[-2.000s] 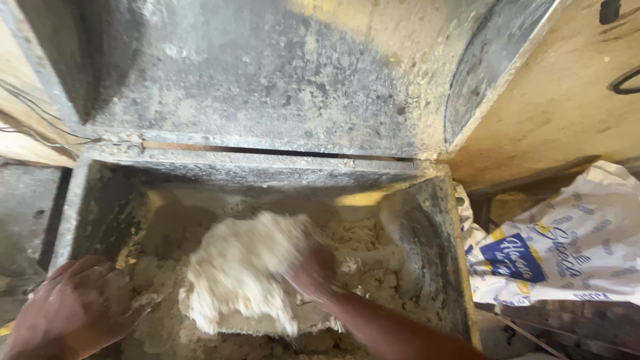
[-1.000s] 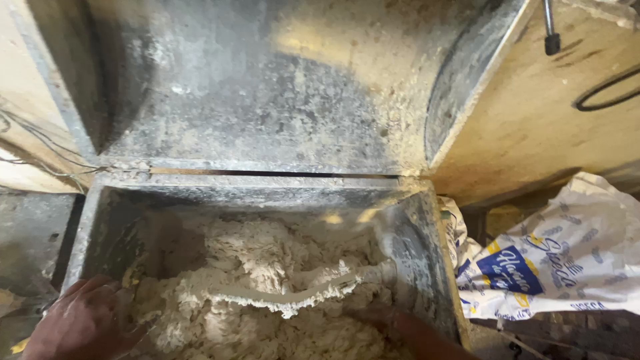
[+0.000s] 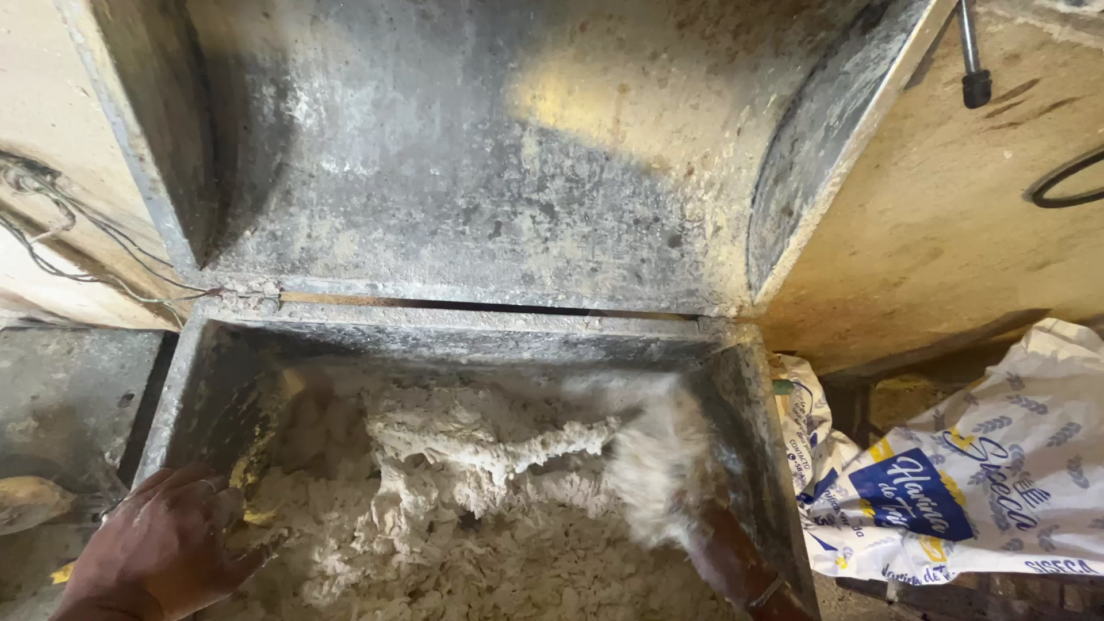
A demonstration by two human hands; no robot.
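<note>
Rough, shaggy dough (image 3: 466, 517) lies in a metal mixing trough (image 3: 509, 323), heaped in a ridge across the middle. My left hand (image 3: 172, 535) rests over the trough's left rim, its fingers spread and dusted with flour, with no dough in its grip. At the trough's right side, my right hand (image 3: 711, 535) is at a blurred clump of dough (image 3: 660, 466); the clump hides most of its fingers. A wide metal lid (image 3: 483, 172) stands raised behind the trough.
A printed wheat flour sack (image 3: 1018, 448) lies right of the trough. Loose wires (image 3: 103, 233) hang along the wall at left, above a grey metal surface (image 3: 69, 388). A black-tipped rod (image 3: 975, 82) and a dark loop (image 3: 1069, 181) are at upper right.
My right hand has moved from low at the right up to the trough's right side, where a dough clump is now lifted. Two seconds ago it was at a large mass nearer the middle.
</note>
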